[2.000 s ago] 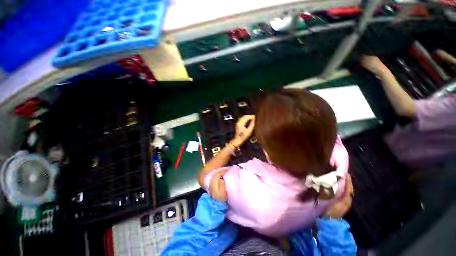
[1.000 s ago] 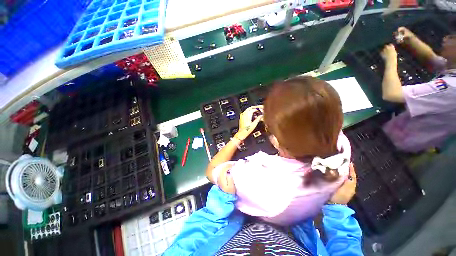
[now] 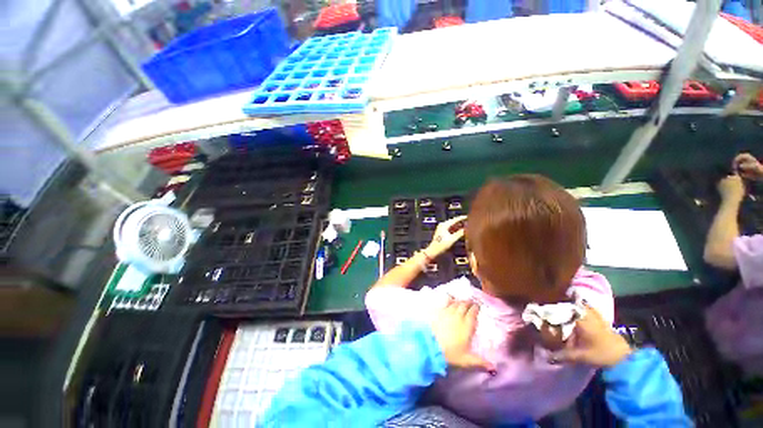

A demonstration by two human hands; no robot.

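Observation:
My left hand (image 3: 458,333) rests on the upper back of a seated coworker in a pink smock (image 3: 494,389), fingers pointing up. My right hand (image 3: 592,341) rests on the coworker's right shoulder area, beside the white hair tie (image 3: 555,315). Both my sleeves are light blue. The coworker's left hand is over a black compartment tray (image 3: 407,241) holding small parts with light metallic faces. The coworker's head hides part of that tray and their other hand.
A white fan (image 3: 156,237) stands left of black trays (image 3: 259,261). A white compartment tray (image 3: 268,368) lies lower left. A blue bin (image 3: 219,60) and light blue tray (image 3: 328,73) are on the shelf (image 3: 468,63). A post (image 3: 661,109) and another worker (image 3: 740,288) are at the right.
My left hand has come into view on the coworker's back. My right hand has moved up and inward to the hair tie. The view has shifted, showing more of the shelf and left side.

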